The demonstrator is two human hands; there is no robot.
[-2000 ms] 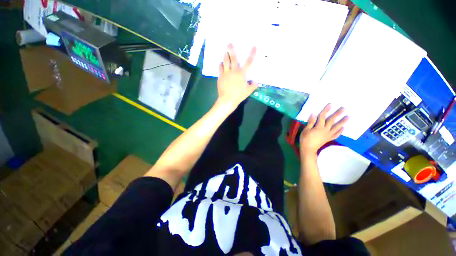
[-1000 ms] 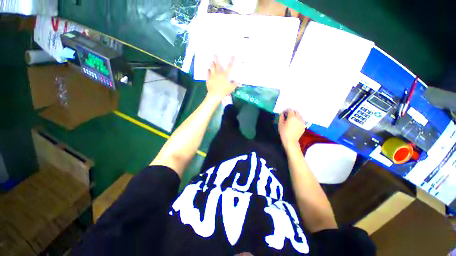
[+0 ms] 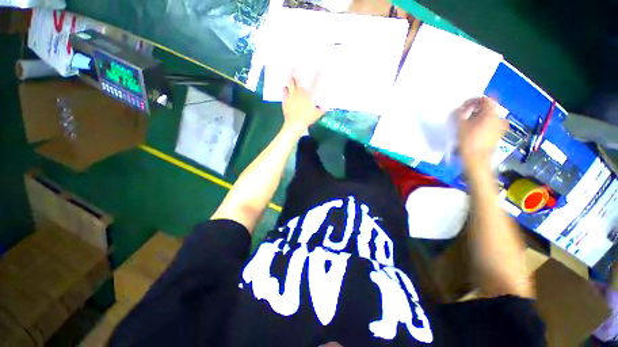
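A white sheet or open notebook page [image 3: 352, 64] lies on the bench in front of me, washed out by glare. My left hand [image 3: 301, 105] rests on its lower left part with the fingers apart. A second white sheet or notebook [image 3: 434, 88] lies to its right. My right hand [image 3: 481, 129] is blurred over the right edge of the second sheet and partly covers the calculator [image 3: 516, 132]. Whether the right hand holds anything is hidden by the blur.
A yellow tape roll with orange core [image 3: 530, 196] and a red pen [image 3: 547, 122] lie on the blue printed covering [image 3: 508, 88]. A white stool [image 3: 437, 211] stands under the bench edge. A digital scale [image 3: 118, 71] is at left. Cardboard boxes [image 3: 51, 271] stand at lower left.
My right hand has moved right and up from the bench's front edge to the calculator. My left hand has stayed on the left sheet.
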